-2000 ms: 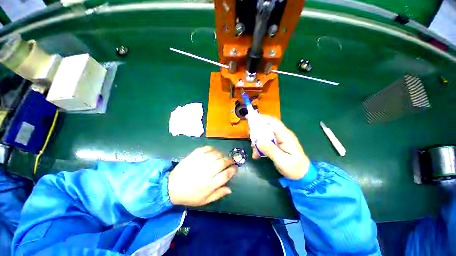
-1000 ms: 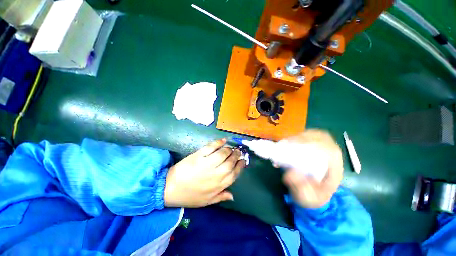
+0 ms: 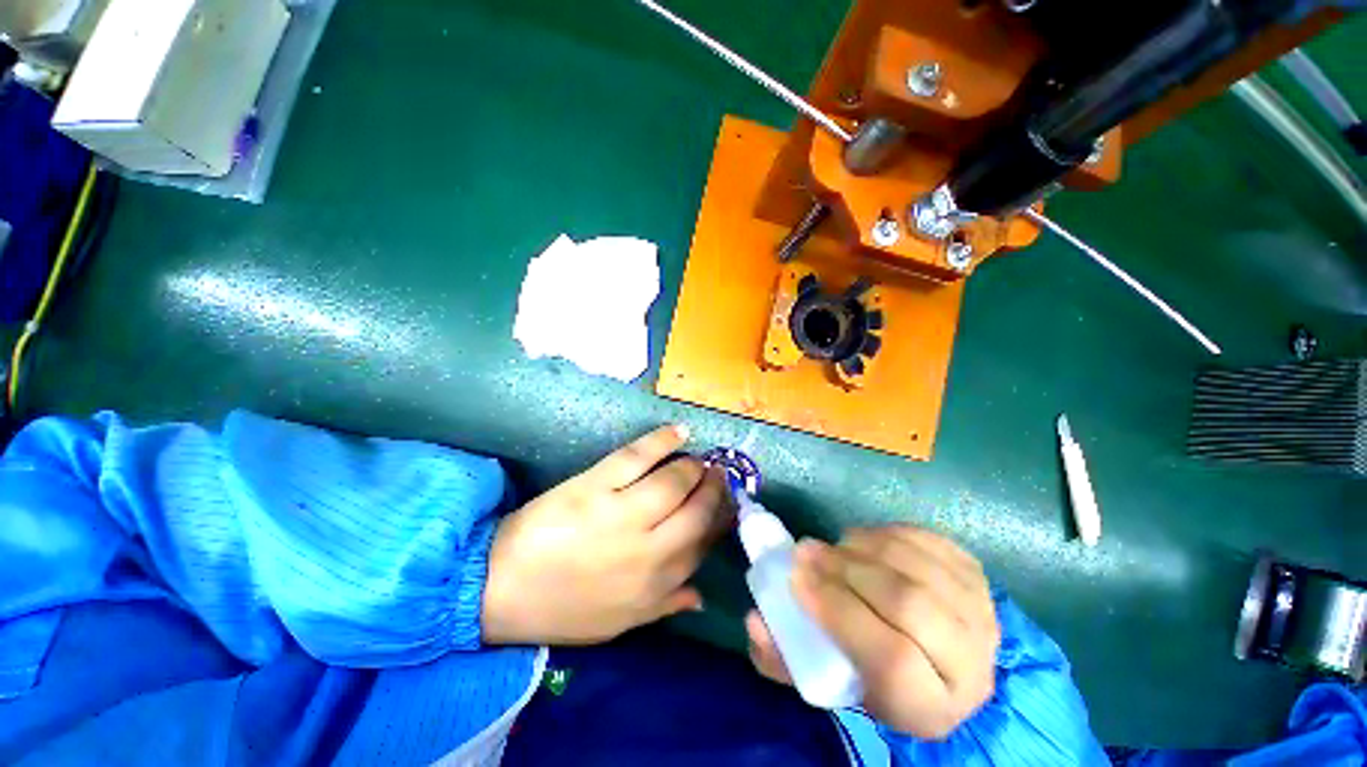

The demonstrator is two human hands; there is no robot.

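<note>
My left hand [image 3: 607, 537] lies on the dark-green bench mat with its fingertips on a small round component [image 3: 736, 468], dark and shiny, near the mat's front edge. The fingers partly cover the component. My right hand [image 3: 900, 622] holds a white translucent squeeze bottle [image 3: 798, 622], tilted, with its narrow nozzle pointing up-left at the component. The nozzle tip is at or on the component; contact cannot be told for certain. Behind the hands, the orange press base [image 3: 712, 337] holds a black notched ring nest [image 3: 825, 325] with nothing seen in it.
Black press linkage [image 3: 1109, 113] leans over the base. A pale rod [image 3: 1132, 282] crosses the press. White paper [image 3: 588, 306] lies left of the base. A slim knife [image 3: 1078, 483], striped block [image 3: 1274, 417] and metallic roll [image 3: 1334, 611] are right. A white box [image 3: 173, 83] is upper left.
The bottle has moved from over the nest to the component in my left fingers, and my right hand is now lower. The view has turned and shifted. My left hand has stayed at the component.
</note>
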